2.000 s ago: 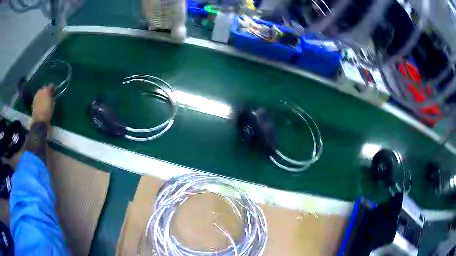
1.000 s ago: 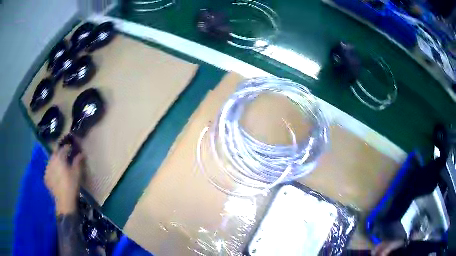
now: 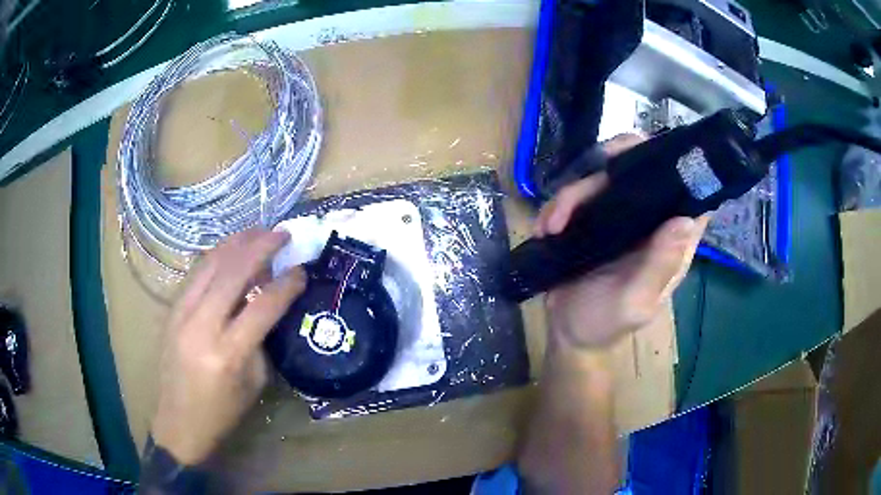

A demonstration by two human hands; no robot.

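A round black housing [image 3: 359,365] sits on the white jig plate [image 3: 417,290], with its open side up, a pale centre and thin red wires in its neck. My left hand [image 3: 227,324] touches the housing's left side near the neck, with fingers bent over the edge. My right hand [image 3: 618,280] is closed around the black electric screwdriver [image 3: 628,198], to the right of the housing. The screwdriver's front end points down and left, above the black film-wrapped base plate [image 3: 483,290]. Its bit cannot be made out.
A clear cable coil [image 3: 290,145] lies on the cardboard, behind and left of the jig. A blue-rimmed tray [image 3: 529,116] with a silver-and-black device [image 3: 691,63] is at the back right. Black housings [image 3: 12,348] are at the far left. A cardboard box [image 3: 773,416] is at the lower right.
The view has shifted right onto the jig. My left hand has moved from the group of housings to the jig, where a housing now sits. My right hand now holds the screwdriver.
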